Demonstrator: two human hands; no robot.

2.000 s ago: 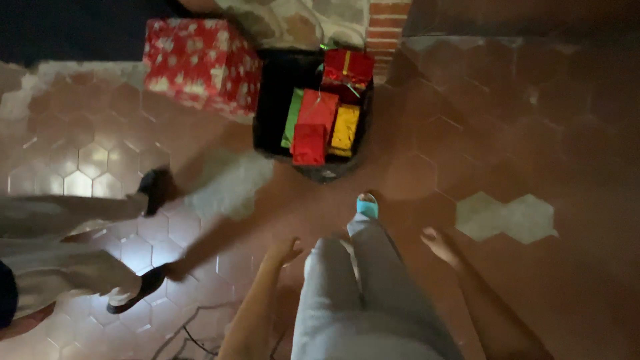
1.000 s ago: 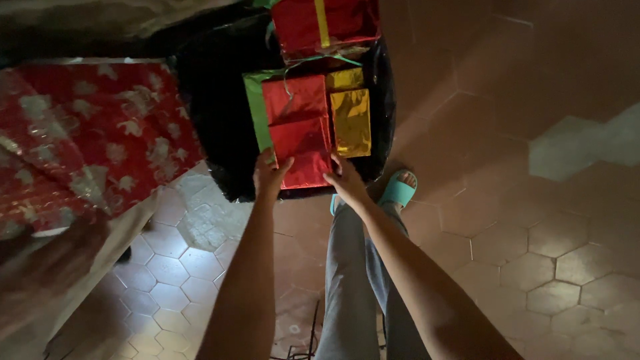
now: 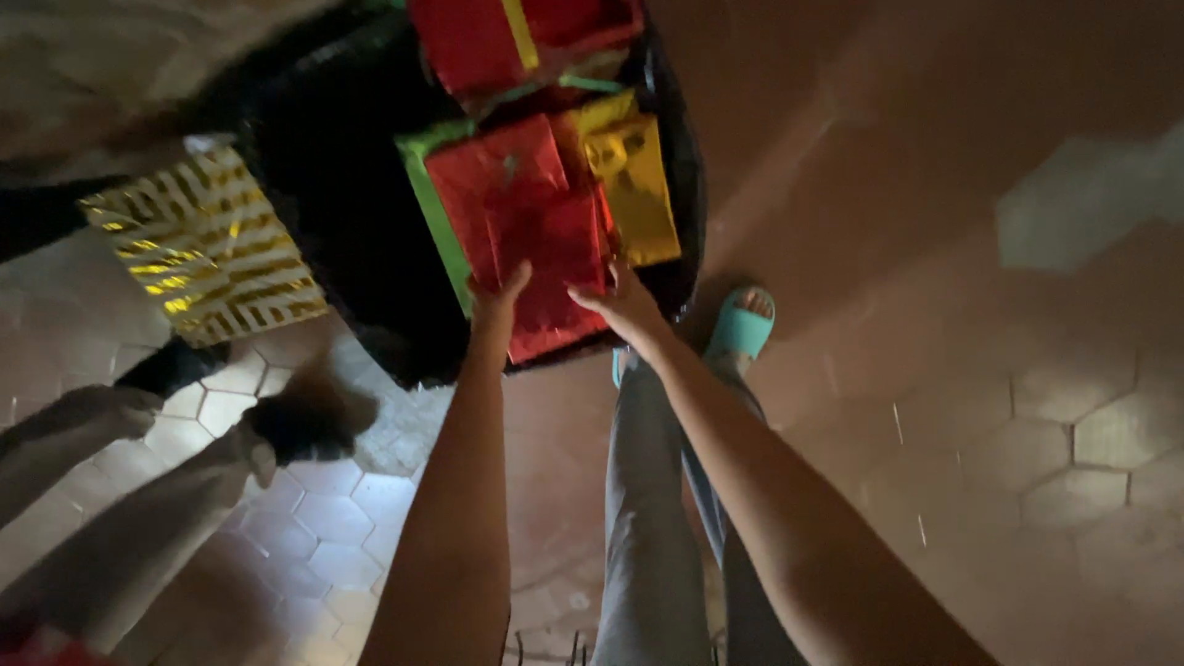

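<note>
Both my hands are at the near end of a red foil-wrapped package (image 3: 546, 268) inside a black container (image 3: 342, 213). My left hand (image 3: 499, 301) is on its left side, thumb on top; my right hand (image 3: 624, 301) is on its right side, thumb on top too. The hidden fingers do not show whether they grip it. Another red wrapped piece (image 3: 499, 166) lies under or against it. A green package (image 3: 439, 213) shows along the left, and a gold foil package (image 3: 638, 190) lies to the right. A red box with a yellow ribbon (image 3: 527, 42) sits at the far end.
A gold-and-white striped package (image 3: 208, 245) is left of the container. Beside it are another person's legs (image 3: 139, 499) and dark shoes (image 3: 305, 421). My foot in a turquoise sandal (image 3: 740, 324) stands on the hexagonal floor tiles (image 3: 1045, 444), close to the container's right corner.
My hands have come from beside my legs to the red package in the container. The large red patterned box at the left is out of view, and the striped package has come into sight.
</note>
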